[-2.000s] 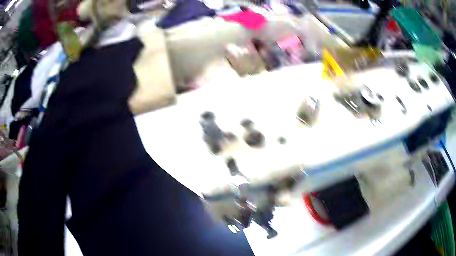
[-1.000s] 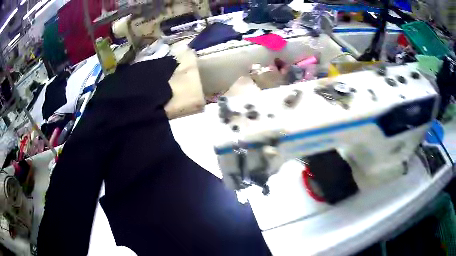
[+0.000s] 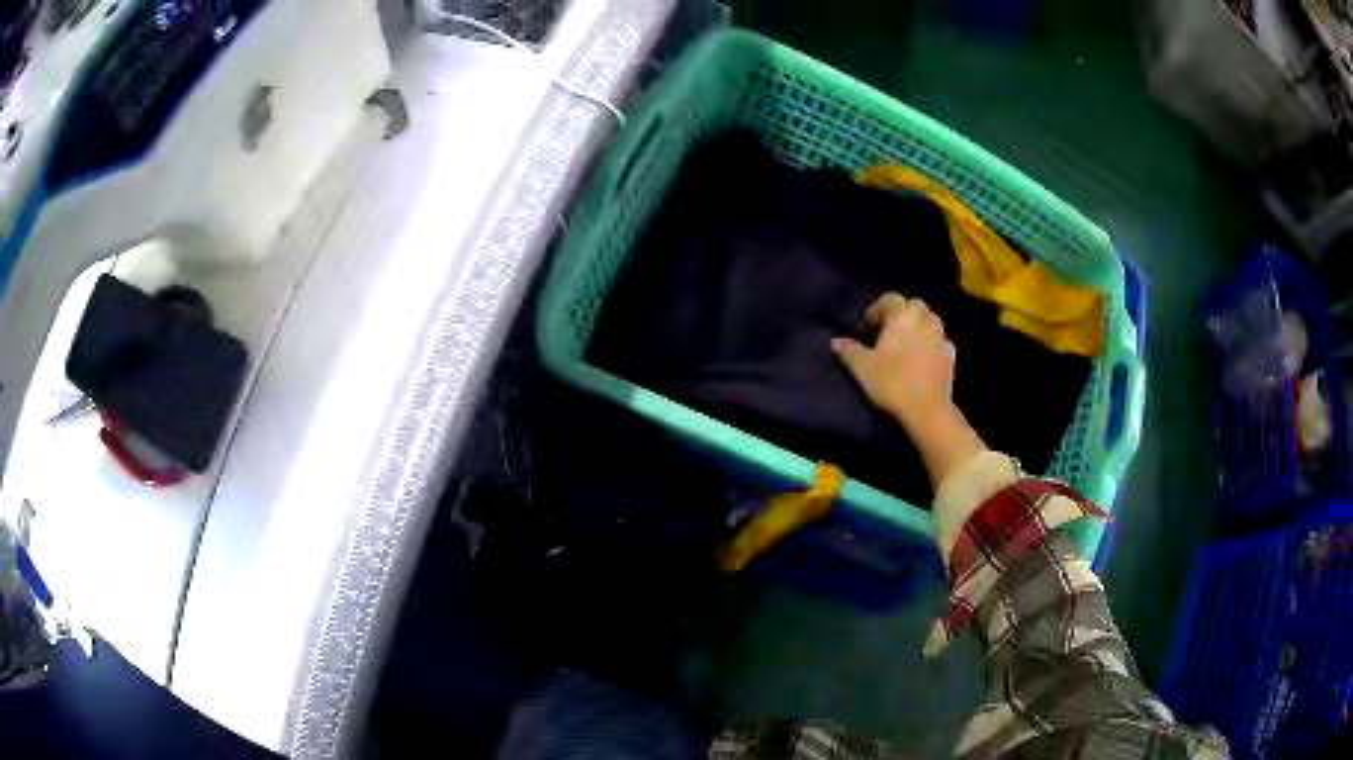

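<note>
My right hand (image 3: 908, 356), bare with a plaid sleeve, reaches into the green plastic basket (image 3: 653, 404) right of the table. It rests on the dark fabric pieces (image 3: 742, 319) inside. Its fingers are bent and the thumb is apart from them; whether it pinches a piece cannot be told. A yellow fabric strip (image 3: 1057, 305) lies along the basket's far right inside. Another yellow piece (image 3: 782, 517) hangs at the near outside. My left hand is not in view.
The white machine table (image 3: 393, 297) with its ruler edge is at left. The machine body (image 3: 223, 164) is cut off. A black flat object (image 3: 156, 371) lies on a red handle (image 3: 137, 453). Dark fabric (image 3: 74, 713) shows at bottom left. Blue crates (image 3: 1261, 624) stand at right.
The view has swung right and down from the machine and long dark panel to the basket. My right hand has come into view on the fabric in it.
</note>
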